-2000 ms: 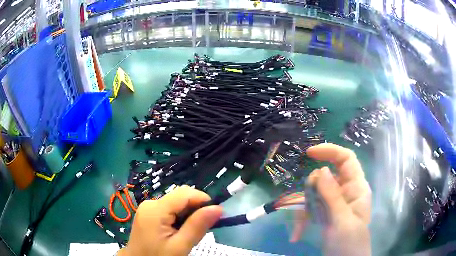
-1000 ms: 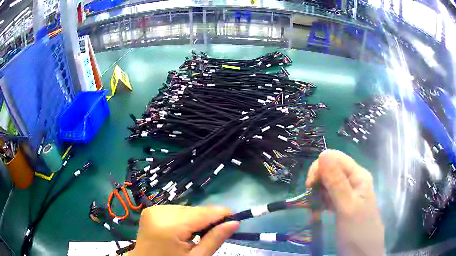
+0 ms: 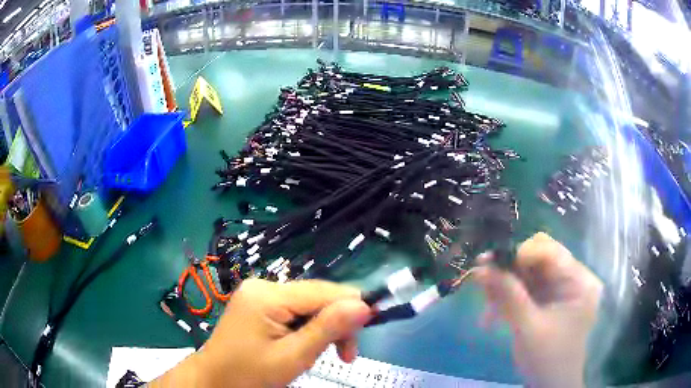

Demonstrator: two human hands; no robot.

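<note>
My left hand (image 3: 292,326) is shut on a wire harness (image 3: 390,313) near the front edge. Two black branches with white marker labels (image 3: 426,299) stick out to the right of its fingers. My right hand (image 3: 542,303) is blurred, at the wire end of one branch; thin wires run to its fingertips, which seem to pinch a small dark end. A large harness pile (image 3: 356,159) lies behind the hands. A white sheet (image 3: 148,362) and a pale ruler (image 3: 371,374) lie at the near edge, partly under my left hand.
Orange scissors (image 3: 198,288) lie left of my left hand. A blue bin (image 3: 148,151), blue folders (image 3: 72,106), a yellow sign (image 3: 203,98) and a pen cup (image 3: 35,231) stand at left. A long black harness (image 3: 76,280) lies at lower left. Another harness pile (image 3: 577,178) is at right.
The view has shifted, so the bench items sit further right. The two labelled branches now lie closer together and tilt up to the right. My right hand has moved along the wire ends.
</note>
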